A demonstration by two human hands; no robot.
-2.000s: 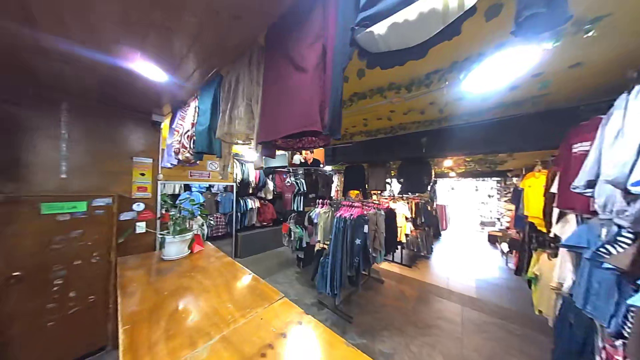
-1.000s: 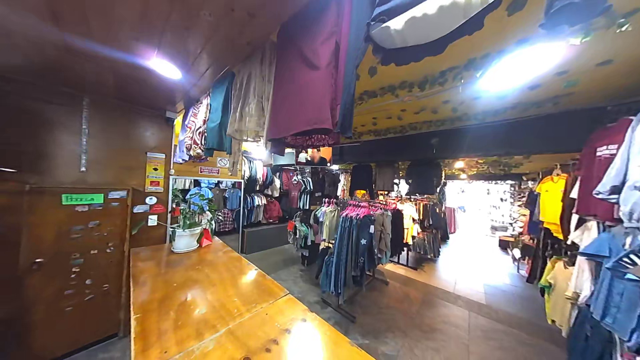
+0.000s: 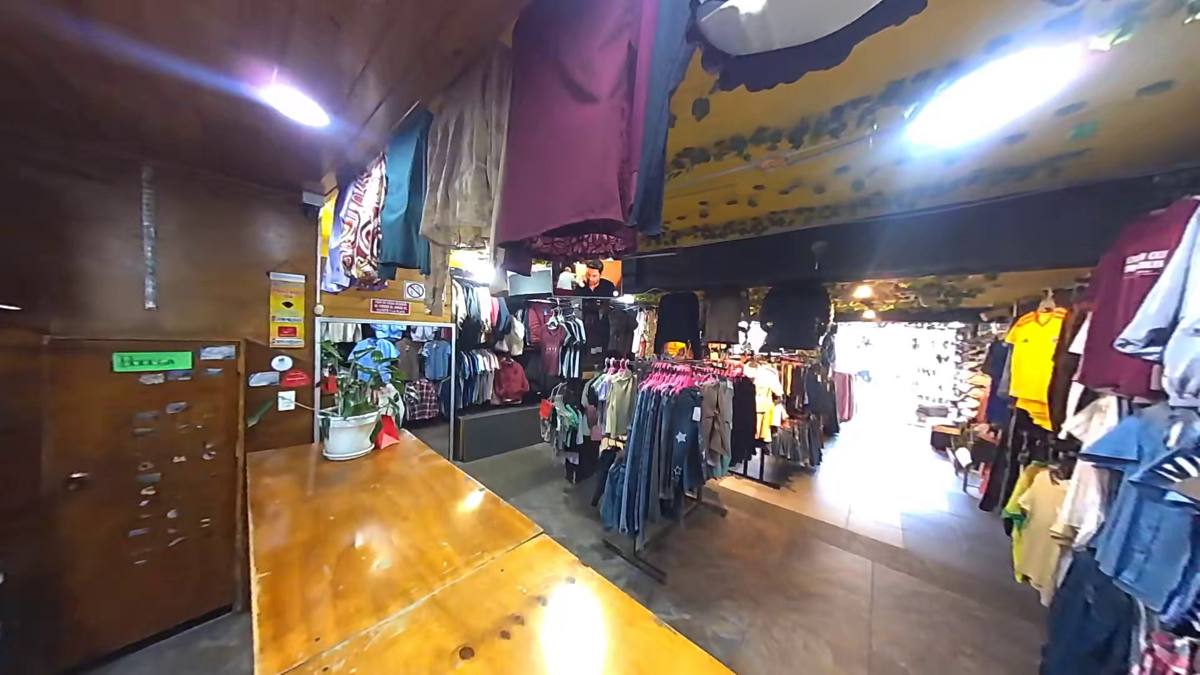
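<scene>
Neither my left hand nor my right hand shows in the head view. A varnished wooden counter [image 3: 394, 544] runs from the bottom edge toward a white flowerpot [image 3: 350, 437] with a leafy green plant [image 3: 361, 375] at its far end. A small red object [image 3: 386, 431] is beside the pot. Beyond the counter, jeans [image 3: 647, 450] hang from pink hangers [image 3: 670, 377] on a floor rack. Overhead hang a maroon garment [image 3: 567, 131], a beige one [image 3: 466, 150] and a teal one [image 3: 406, 197].
A wooden door [image 3: 141, 497] with stickers and a green sign [image 3: 152, 361] stands at the left. Clothes, among them a yellow jersey [image 3: 1035, 361] and a denim shirt [image 3: 1148, 525], line the right side. The tiled floor [image 3: 797, 572] leads toward a bright opening at the back.
The view has shifted a little to the left, bringing more of the door side into frame. No object has plainly moved.
</scene>
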